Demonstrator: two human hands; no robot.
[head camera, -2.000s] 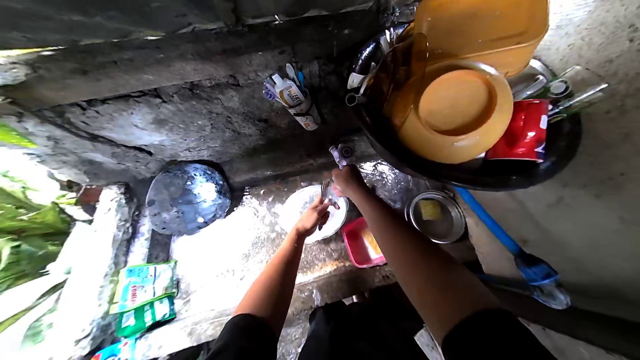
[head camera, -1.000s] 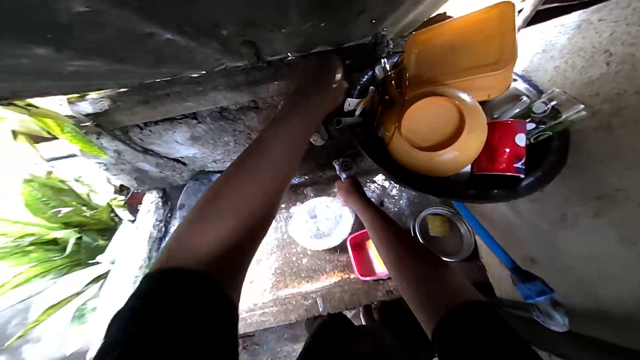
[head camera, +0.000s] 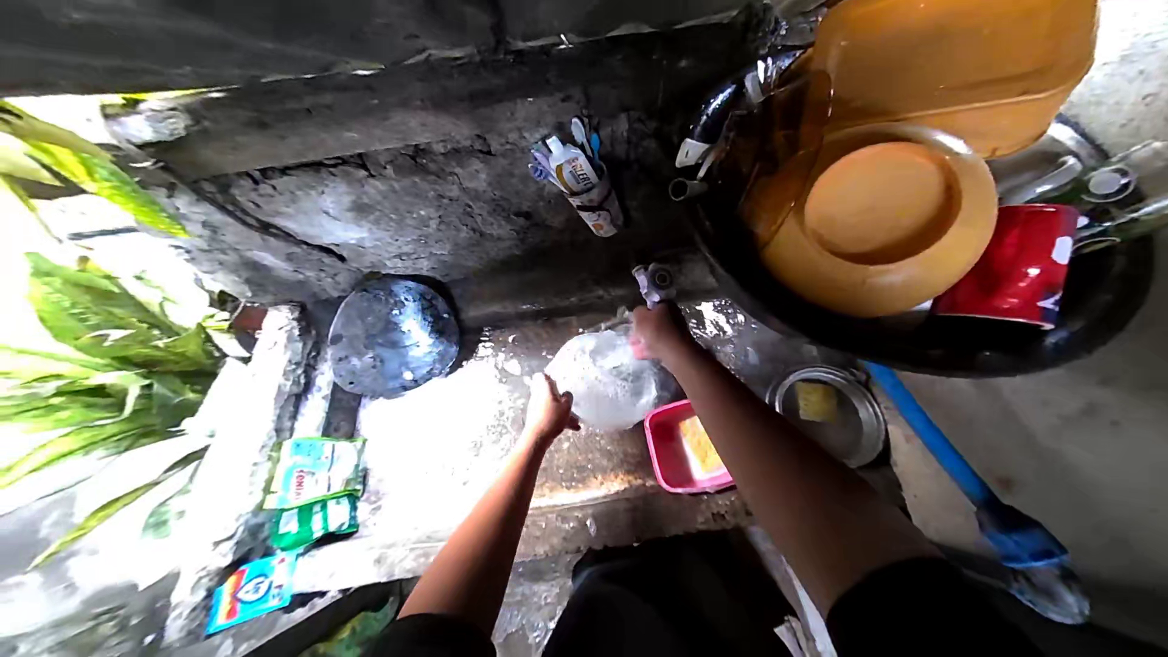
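A round pale plate or bowl, whitish and wet, lies low in the wash area between my hands. My left hand is at its left edge, fingers spread; whether it grips the rim is unclear. Just below the faucet, at the plate's upper right, my right hand has its fingers curled; what it holds cannot be made out. A pink plastic container with a yellowish thing in it sits under my right forearm. Farther right, a round metal pan holds a yellow sponge.
A black basin at the upper right bears an orange plate, an orange tray, a red cup and glasses. Toothbrushes stand in a holder. A round metal lid, detergent packets and a blue-handled brush lie around.
My left hand has come down from near the black basin's left edge to the left edge of the pale plate. My right hand has stayed close to the faucet.
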